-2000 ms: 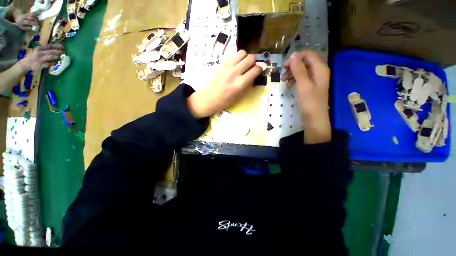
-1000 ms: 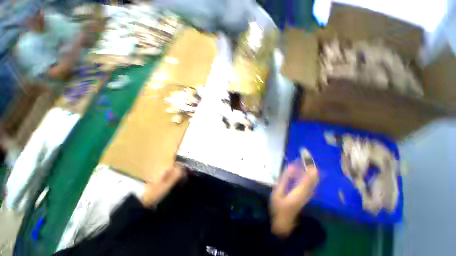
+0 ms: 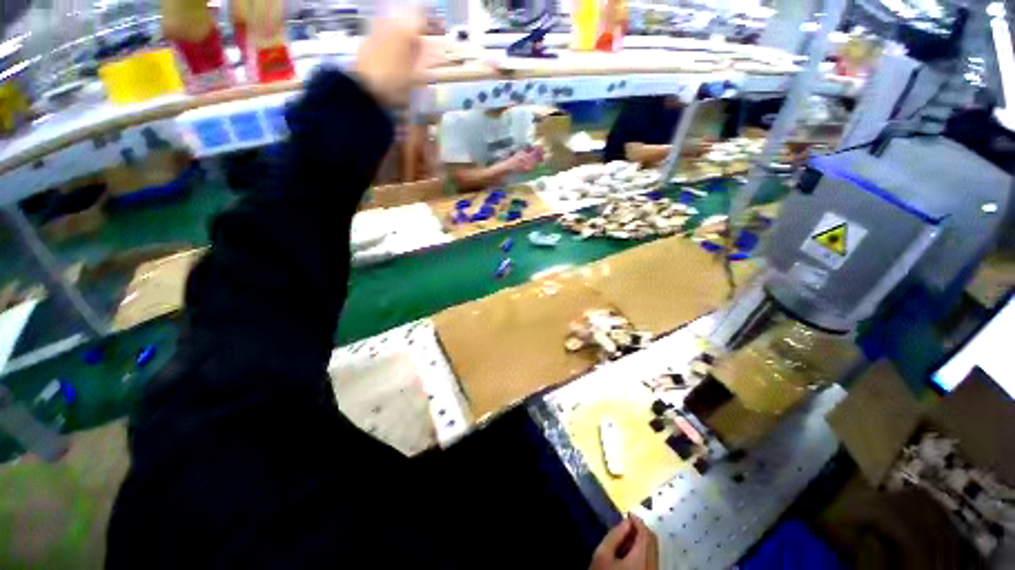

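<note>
My left hand [image 3: 392, 50] is raised at the top of the picture by the overhead shelf, blurred and washed out; what it may hold cannot be told. My right hand [image 3: 626, 546] is low at the front edge of the perforated metal plate [image 3: 712, 518], cut off by the picture's lower edge, fingers bent; its grip is unclear. A pale elongated piece [image 3: 611, 448] lies on the yellow sheet [image 3: 640, 429]. The fixture with black blocks [image 3: 681, 432] stands beside the taped cardboard box [image 3: 768, 384]. Beige parts [image 3: 607, 334] lie heaped on the flattened cardboard [image 3: 501, 345].
A long shelf [image 3: 534, 76] crosses the view above a green conveyor [image 3: 412, 292]. A grey machine with a yellow warning label [image 3: 851, 234] stands over the taped box. An open carton of beige parts [image 3: 879, 418] and part of the blue tray [image 3: 788, 548] are at right. Other people sit beyond.
The view has swung up and left. My left hand has left the bench and risen to the shelf. My right hand has moved from the blue tray to the plate's front edge.
</note>
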